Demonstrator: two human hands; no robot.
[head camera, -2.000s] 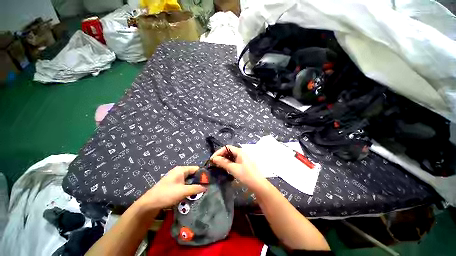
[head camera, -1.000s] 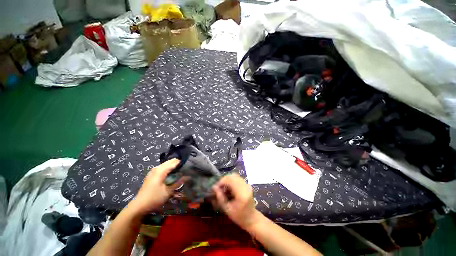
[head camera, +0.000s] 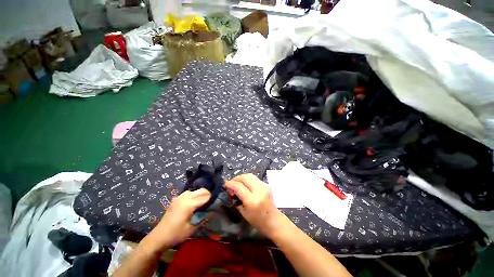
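The cartoon bag (head camera: 215, 220) is held in front of me at the table's near edge, its dark top end bunched and its grey body lower, partly hidden by my hands. My left hand (head camera: 187, 212) grips the bag's dark part from the left. My right hand (head camera: 250, 199) is at the bag's right side with its fingers curled around something dark. I cannot tell if that is a strap, the bag's edge or a small tool. The bag's face is not clearly visible.
White paper sheets (head camera: 314, 190) with a red pen (head camera: 335, 190) lie right of my hands on the black printed cloth (head camera: 216, 116). A large woven sack (head camera: 401, 59) spills a heap of waiting bags (head camera: 374, 135) at right. A floor sack (head camera: 40, 216) with dark items stands lower left.
The bag has been turned from face-on to dark end up. Its grey side is lower and less visible than a second ago. The view has shifted slightly.
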